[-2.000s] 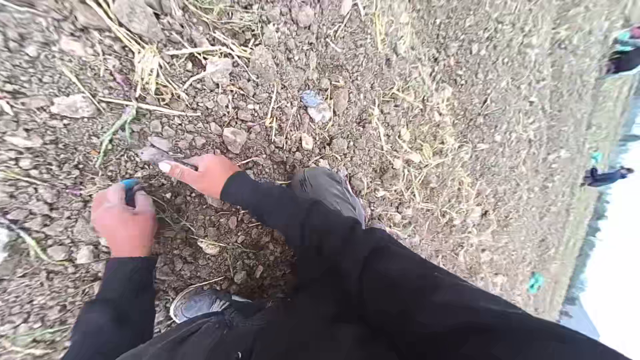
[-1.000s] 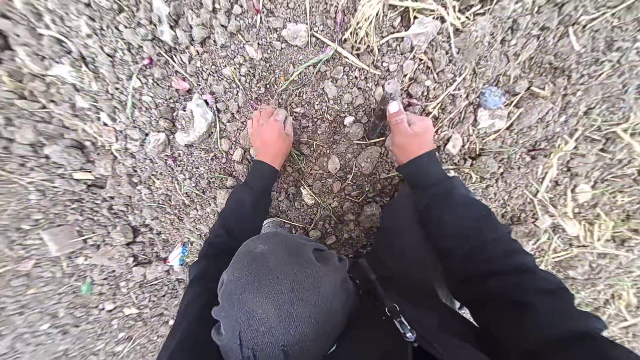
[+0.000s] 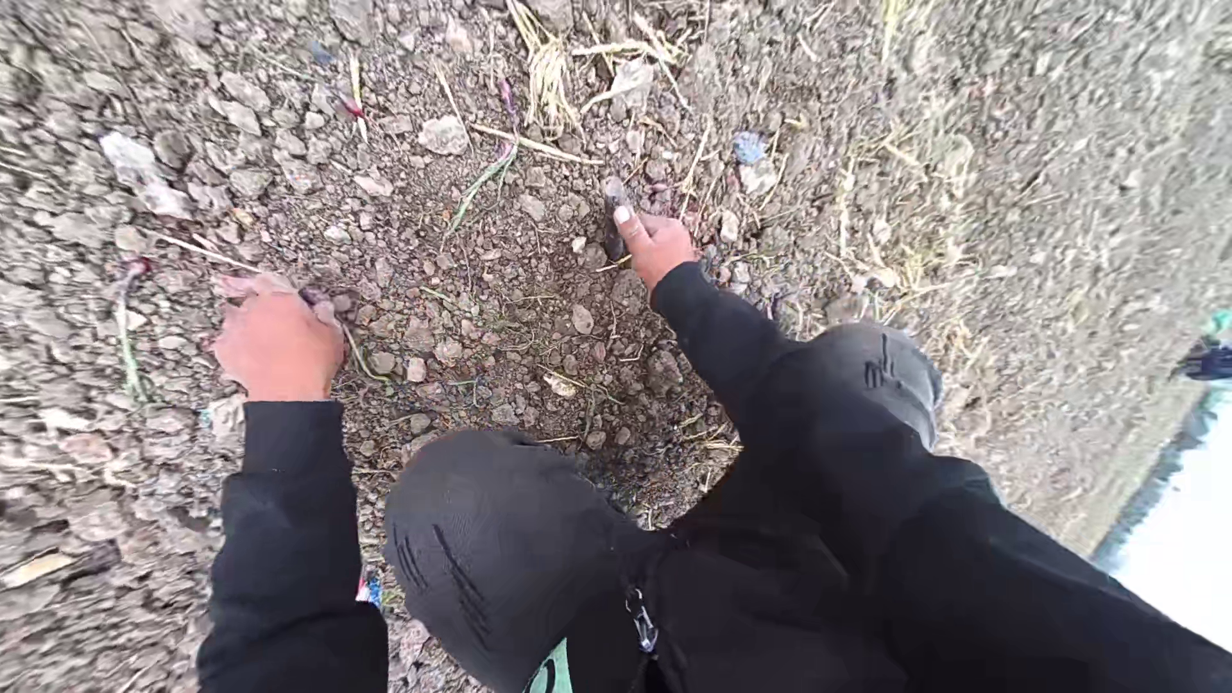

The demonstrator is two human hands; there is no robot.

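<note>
My left hand (image 3: pixel 279 337) is low over the soil at the left, fingers bent down. A small dark purple thing (image 3: pixel 314 296) shows at its thumb and fingertips, and a thin stalk lies beside it; whether the hand grips either is unclear. My right hand (image 3: pixel 659 248), right of the middle, is closed on a short dark flat tool (image 3: pixel 614 223), thumb on top and its end pointing up the view. Between and above the hands lies a plant with a purple base and green leaves (image 3: pixel 479 191), like a young onion. Another such plant (image 3: pixel 125 322) lies left of my left hand.
Stony, cloddy soil (image 3: pixel 520 289) surrounds both hands. Dry straw (image 3: pixel 549 72) and a pale stone (image 3: pixel 444 135) lie beyond them. A blue scrap (image 3: pixel 749 147) lies to the right. My knees in dark trousers (image 3: pixel 481 549) are close below. A distant person (image 3: pixel 1208 358) shows at the right edge.
My left hand has moved left, away from my right hand, which still holds the dark tool. The view has turned since the oldest frame.
</note>
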